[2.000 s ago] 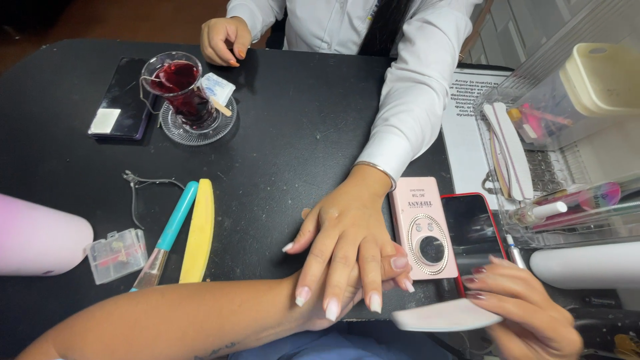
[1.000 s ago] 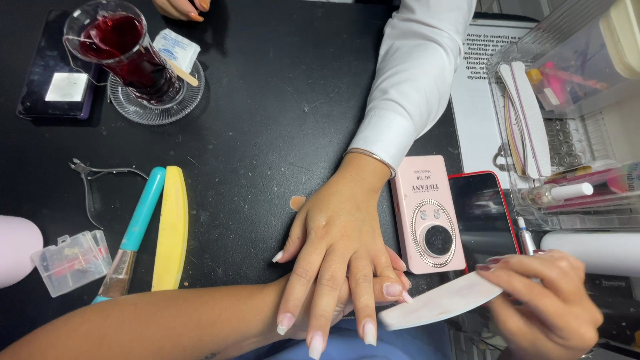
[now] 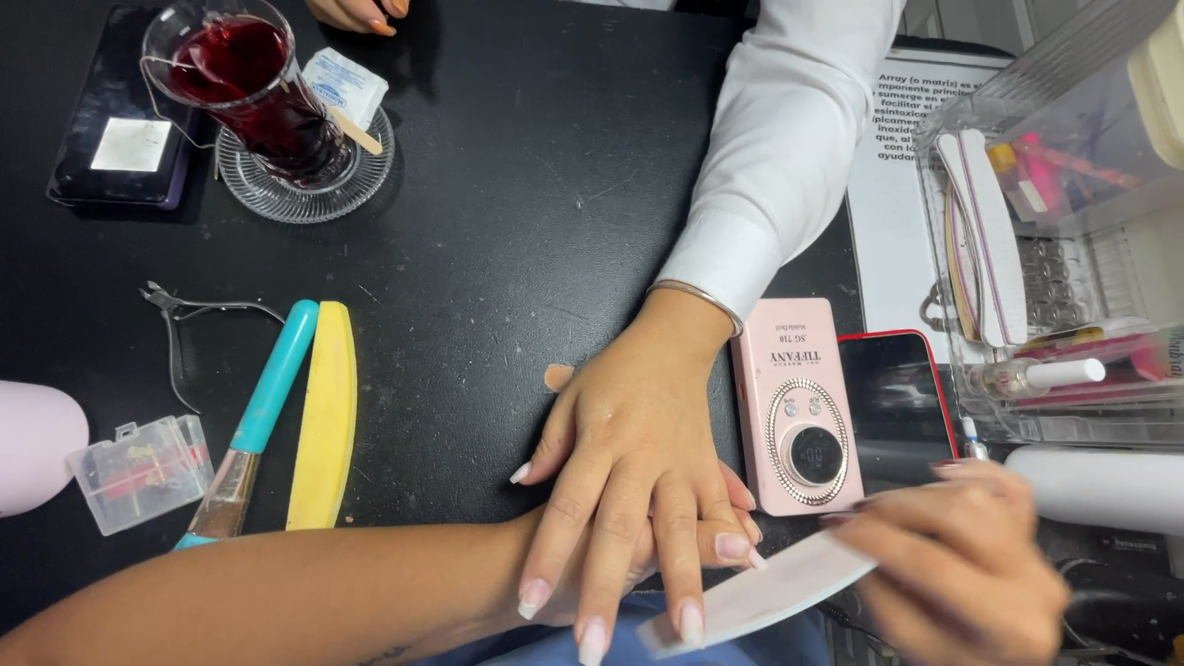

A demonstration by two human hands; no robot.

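Observation:
At lower centre, my left hand (image 3: 717, 544) lies mostly hidden under the client's hand (image 3: 647, 435), holding its fingers from below, with my thumb beside one finger. The client's hand is spread palm down, with long pale nails, a silver bangle and a white sleeve. My right hand (image 3: 962, 555), blurred, grips a curved white nail file (image 3: 768, 592) at lower right. The file's middle is at the tip of one of the client's nails, and its far end reaches past the neighbouring nail.
A pink nail drill unit (image 3: 798, 407) and a red-edged phone (image 3: 893, 398) lie beyond my right hand. A clear organizer (image 3: 980, 379) holds files. Left are cuticle nippers (image 3: 171, 301), a teal brush (image 3: 277, 375), a yellow file (image 3: 324, 416) and a glass of red drink (image 3: 268, 120).
The view has moved closer over the table. The file in my right hand has moved from beside the client's fingers to a nail tip, while my left hand keeps hold of the client's hand.

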